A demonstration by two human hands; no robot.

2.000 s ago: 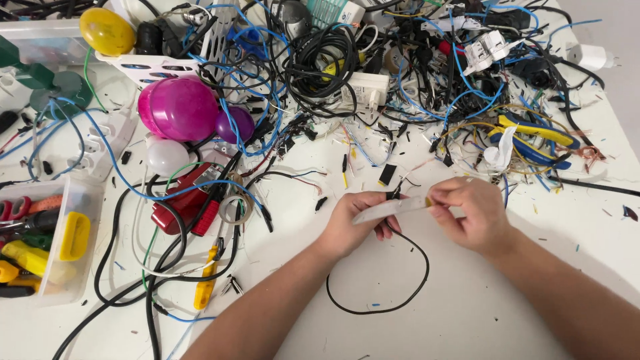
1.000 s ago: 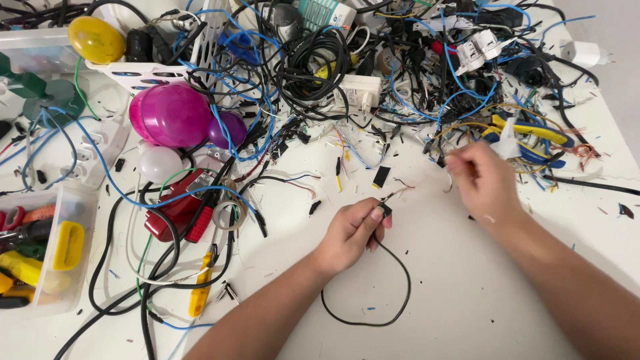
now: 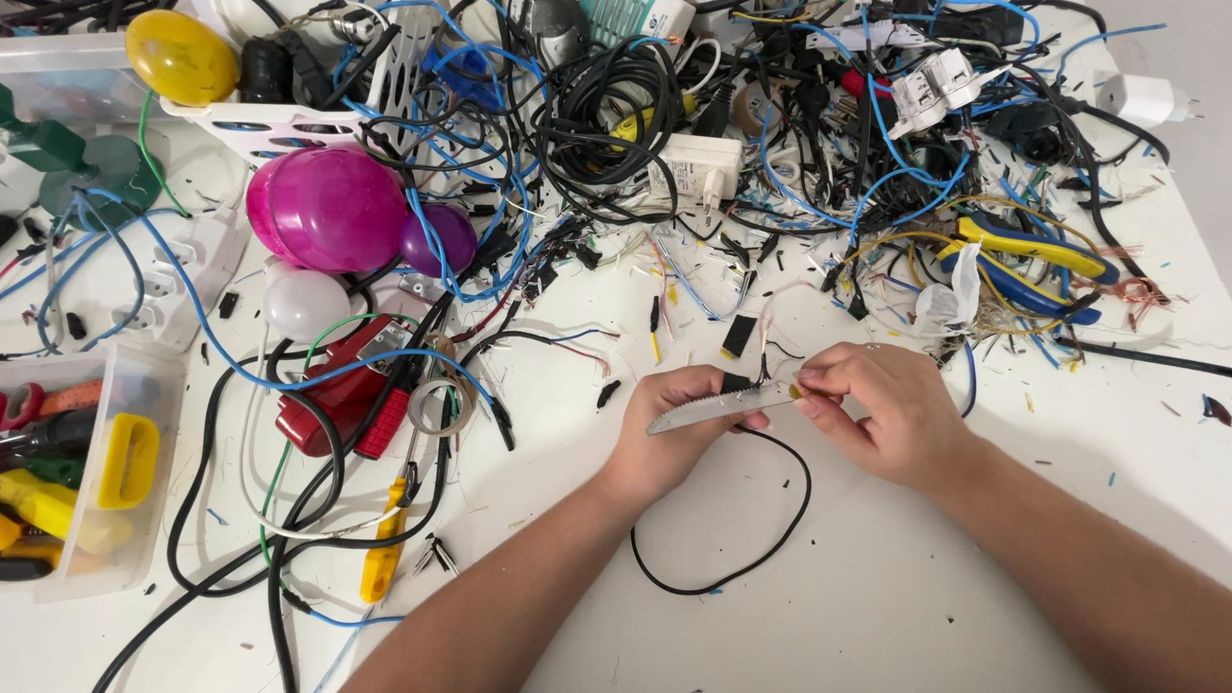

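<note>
My left hand point(image 3: 669, 433) grips the end of a thin black cable point(image 3: 807, 486), whose loop hangs onto the white table below. Fine separated wires point(image 3: 764, 348) stick up from the cable end by my left fingers. Between thumb and fingertips, my right hand point(image 3: 881, 409) pinches a serrated metal blade point(image 3: 707, 410) at its end, beside a small yellowish part. The blade lies across the front of my left fingers and partly hides them and the cable end. A short black piece with a yellow edge point(image 3: 739, 337) rests just beyond my left hand.
Tangled cables point(image 3: 616, 135), plug adapters point(image 3: 695, 173) and yellow-blue pliers point(image 3: 1035, 250) crowd the far side. To the left are a red tool point(image 3: 337, 404), a tape roll point(image 3: 441, 406), a yellow cutter point(image 3: 383, 553) and a clear tool bin point(image 3: 106, 568). Wire scraps are scattered about.
One second ago my right hand was farther up and right, apart from my left; it has come back beside it, with the blade across my left fingers. My left hand keeps hold of the cable.
</note>
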